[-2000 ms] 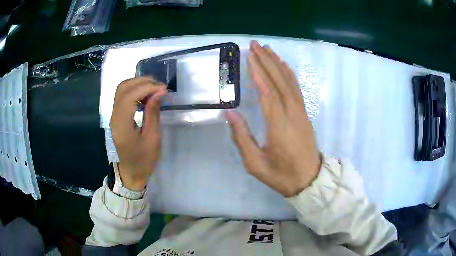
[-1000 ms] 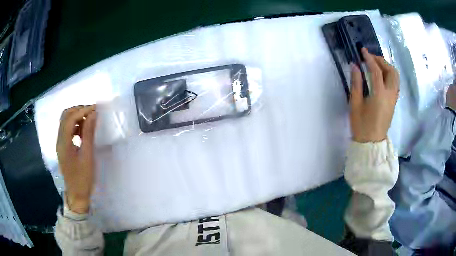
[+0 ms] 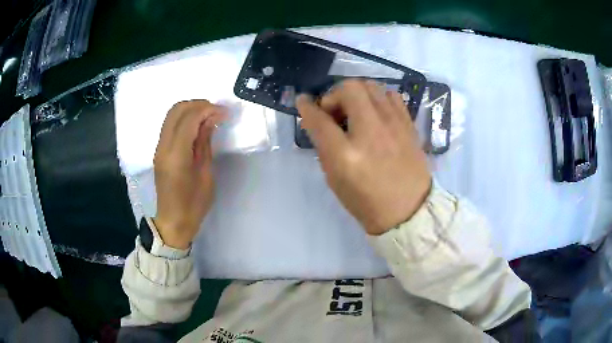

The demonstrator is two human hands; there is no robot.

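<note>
A black phone frame (image 3: 288,63) is held tilted by my right hand (image 3: 372,151), its left end higher than its right. My right fingers grip its near edge. Below it, partly hidden by my hand and the held frame, lies a bagged black frame (image 3: 439,124) on the white foam sheet (image 3: 288,221). My left hand (image 3: 188,164) is at the right side of the stack of clear poly bags (image 3: 158,100), its fingertips blurred at a thin clear bag (image 3: 251,130). Whether the fingers pinch it is unclear.
Several stacked black frames (image 3: 567,120) lie at the sheet's right end. Bagged parts (image 3: 57,40) lie on the green conveyor belt (image 3: 168,23) at the far left. A white strip with small holes (image 3: 23,194) is at the left edge. Blue clothing of a person (image 3: 577,288) shows at lower right.
My right hand has come from the right stack to the middle with a black frame, now over the bagged one. My left hand has moved right relative to the bag stack. The view has shifted.
</note>
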